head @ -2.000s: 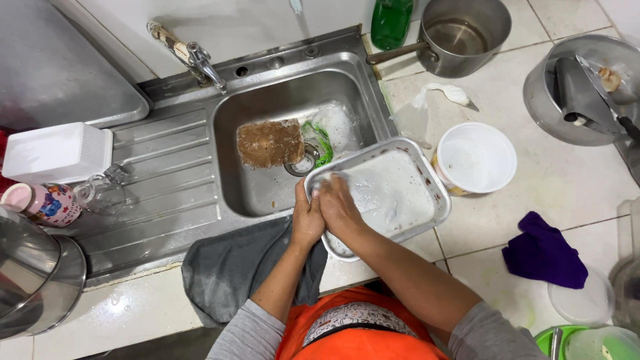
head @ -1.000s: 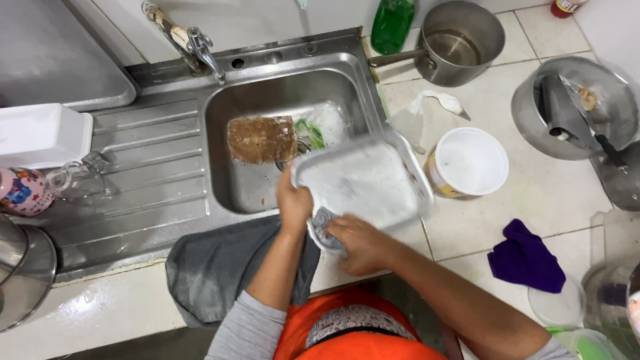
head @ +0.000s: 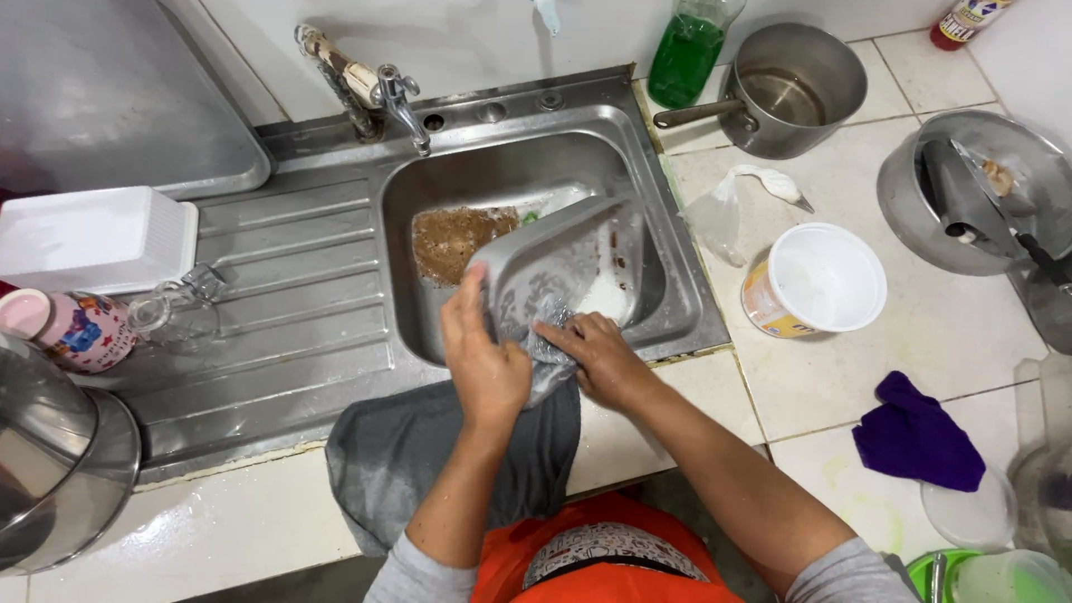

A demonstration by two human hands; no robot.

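Observation:
My left hand (head: 486, 360) grips the near left rim of a metal baking pan (head: 578, 243), which is tilted over the sink basin. Inside the pan, suds and small brown spots show toward its right side. My right hand (head: 605, 356) holds a grey scouring pad (head: 551, 331) against the pan's near inner wall. Under and left of the pan, a brown slab-like piece (head: 456, 243) lies in the steel sink (head: 519, 167), with a bit of green beside it. A dark grey cloth (head: 385, 461) hangs over the counter edge below my hands.
The faucet (head: 400, 105) stands behind the basin. On the right are a saucepan (head: 787, 92), a green liquid bottle (head: 687, 54), a white plastic tub (head: 825, 276), a large pot with utensils (head: 900, 193) and a purple cloth (head: 917, 431). Glass mugs (head: 172, 314) and a white container (head: 79, 239) occupy the drainboard.
The pan has gone from lying fairly level to a steep tilt over the basin. The right hand, with the scouring pad, now presses at the pan's near wall.

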